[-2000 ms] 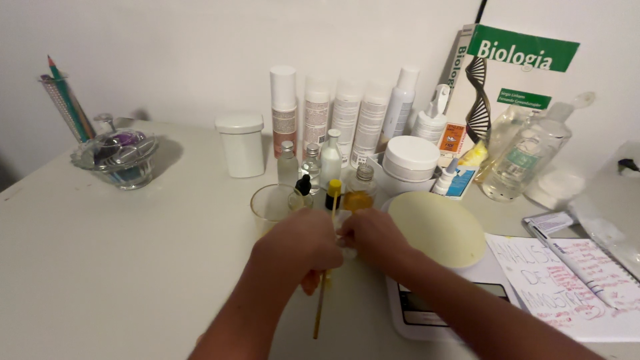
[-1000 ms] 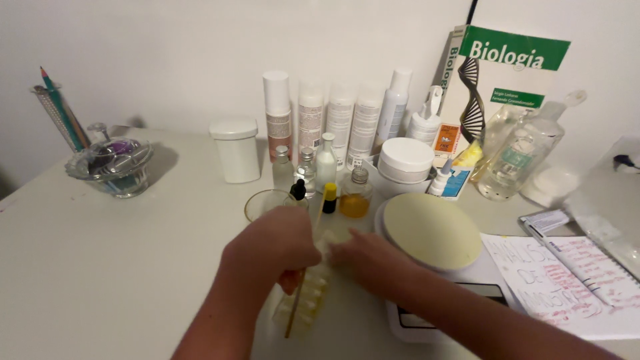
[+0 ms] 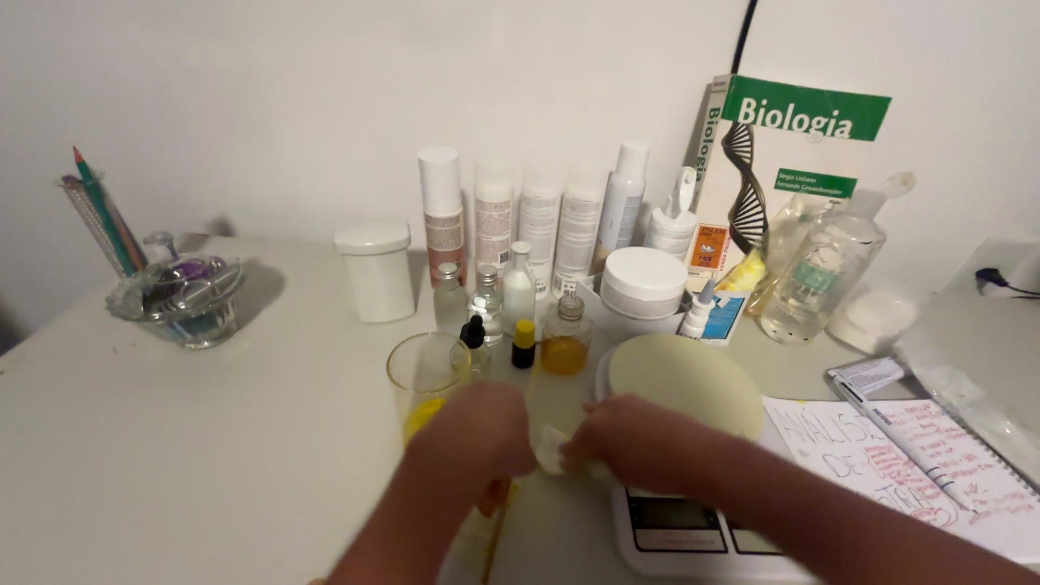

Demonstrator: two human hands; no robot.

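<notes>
My left hand is closed around a thin yellowish stick, whose lower end shows below the fist. Between the two hands is a small whitish, blurred piece, and the fingertips of my right hand pinch it. A clear glass beaker with something yellow inside stands just left of my left hand, partly hidden by it. Behind the hands are a dropper bottle with a black top, a small black bottle with a yellow cap and an open glass bottle of amber liquid.
A white kitchen scale with a round cream platform lies under my right forearm. Bottles and a white lidded jar line the wall. A biology book leans at the right, above a written-on notebook. A glass bowl stands left.
One second ago a pale, segmented thing showed below my left hand; my hand and forearm now cover that area. Two seconds ago my right hand was in front of the amber bottle; it is now lower.
</notes>
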